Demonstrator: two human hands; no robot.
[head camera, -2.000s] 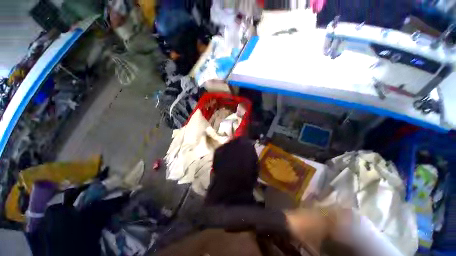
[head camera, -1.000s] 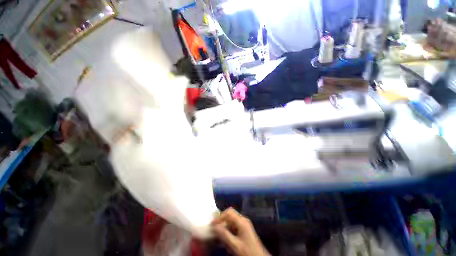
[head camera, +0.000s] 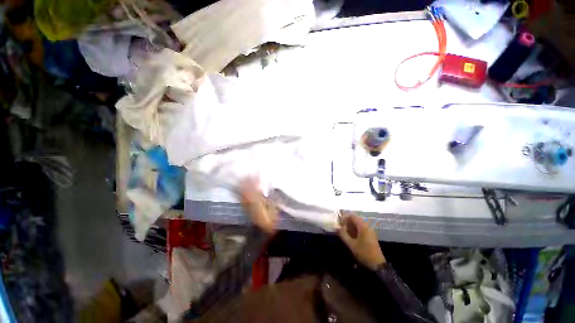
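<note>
A cream garment piece (head camera: 252, 161) lies spread on the white table left of the needle area, its narrow end reaching the front edge. My left hand (head camera: 258, 205) is blurred and rests over the cloth's front part; whether it grips is unclear. My right hand (head camera: 359, 236) pinches the right tip of the cloth at the grey ruler edge (head camera: 429, 228). The white sewing machine head (head camera: 466, 148) lies to the right of the cloth. The presser foot (head camera: 380, 184) shows below the head's left end, apart from the cloth.
Thread snips (head camera: 495, 205) lie on the table right of the needle. A red box (head camera: 463, 70) with an orange cord and a dark thread cone (head camera: 514, 57) are behind the machine. More cream cloth (head camera: 243, 28) is heaped at the back left. A red basket (head camera: 189, 233) is below the table's front left.
The view has swung down onto the table and machine. The cloth, held up in the air a second ago, now lies on the table. Both hands are now in view.
</note>
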